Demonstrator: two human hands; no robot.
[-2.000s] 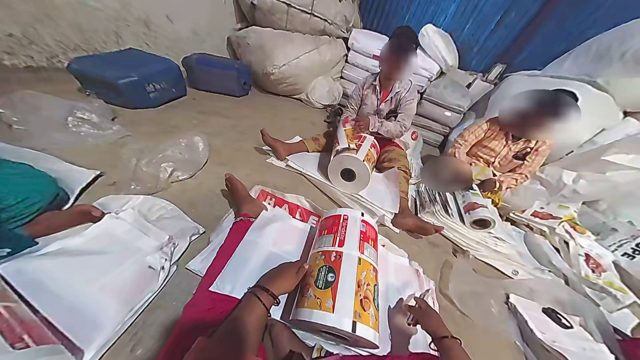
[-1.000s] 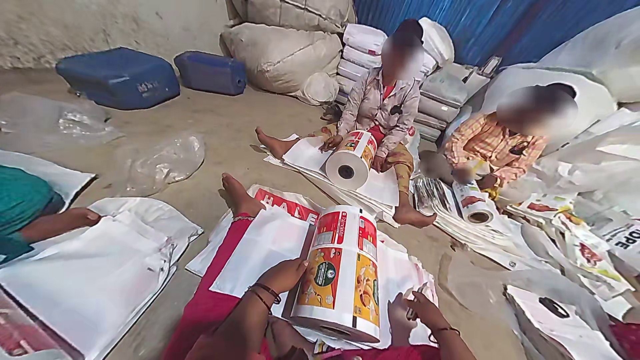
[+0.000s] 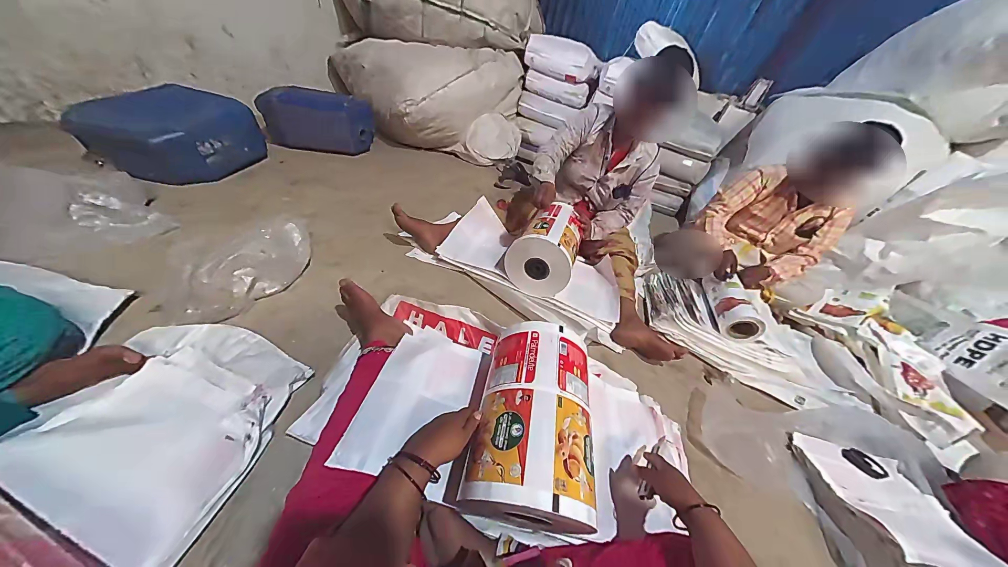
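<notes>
A large roll of printed packaging film [image 3: 535, 441], with red, yellow and white panels, lies in front of me on white sheets [image 3: 409, 394]. My left hand [image 3: 445, 437] rests against the roll's left side, fingers at its edge. To the right of the roll, over the sheets, my right hand [image 3: 664, 479] holds a small thin item between its fingers; what it is cannot be told. The roll's core opening faces my lap.
Ahead, a seated person [image 3: 598, 173] handles another printed roll [image 3: 543, 252]. Another person [image 3: 780, 213] sits at right with a smaller roll [image 3: 736, 311]. Blue plastic jerrycans [image 3: 165, 134], stuffed sacks [image 3: 433, 94] and clear plastic film [image 3: 244, 272] lie beyond. White sacks [image 3: 134, 457] are at left.
The person ahead has moved their hands on their roll. My own hands and the roll before me have stayed nearly in place.
</notes>
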